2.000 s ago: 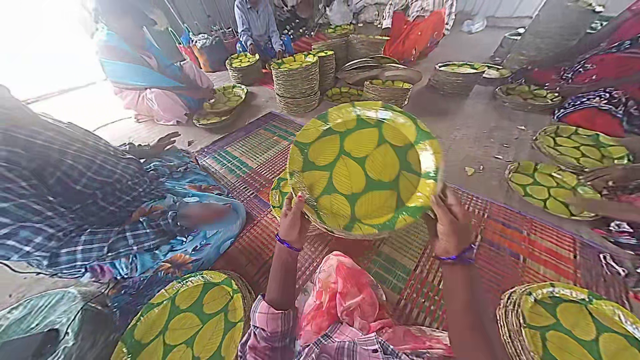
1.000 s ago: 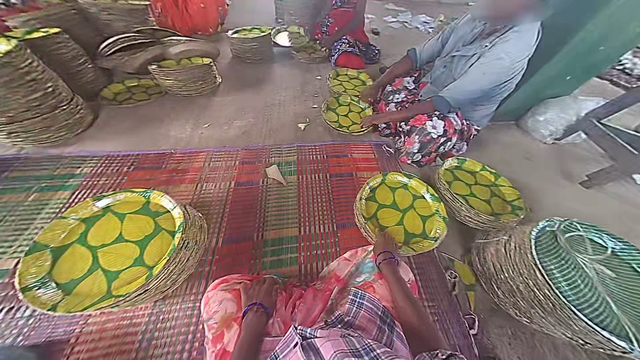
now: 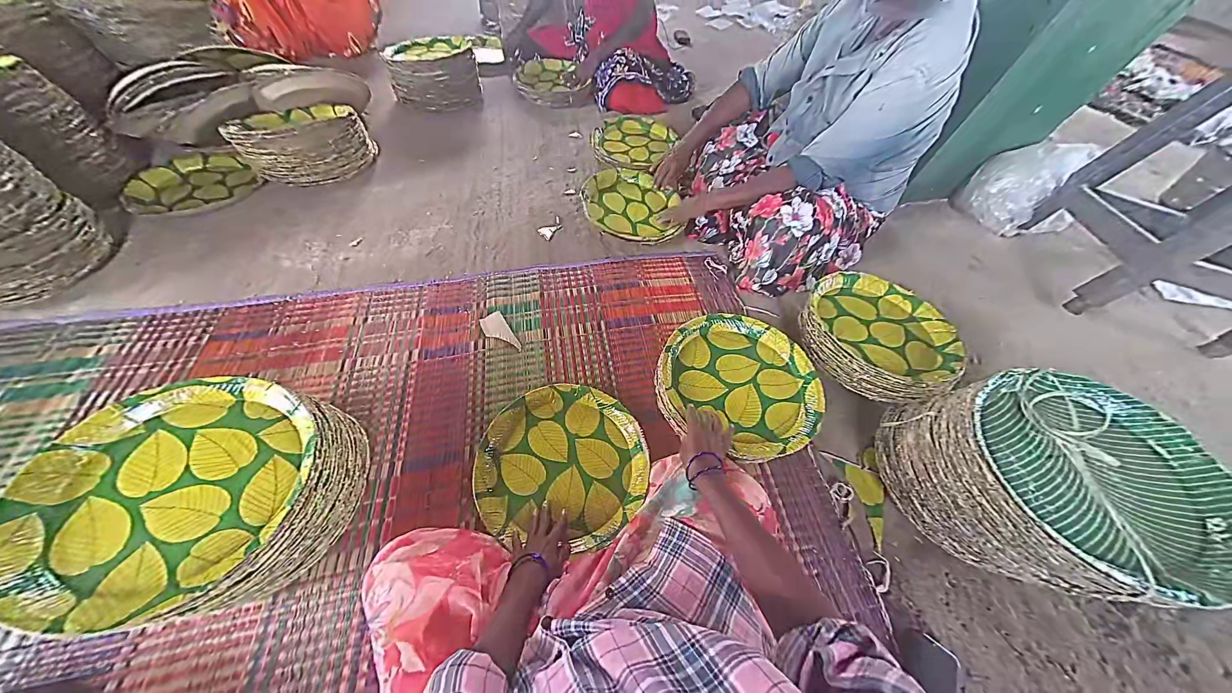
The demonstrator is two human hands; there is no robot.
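A round plate with a yellow leaf print on green lies in front of me at my lap, and my left hand rests on its near edge. Just to the right, my right hand touches the near rim of a stack of leaf-print plates. Whether its fingers grip a plate cannot be told. A bigger stack of leaf-print plates stands on the woven mat at my left.
Right of me are another leaf-print stack and a tall stack topped by a tied green plate. A seated person handles plates ahead. A wooden frame stands at far right. More stacks stand at upper left.
A leaf-print plate now lies under my left hand, which one second ago rested on my lap. My right hand stays at the right stack. The view has swung right since two seconds ago.
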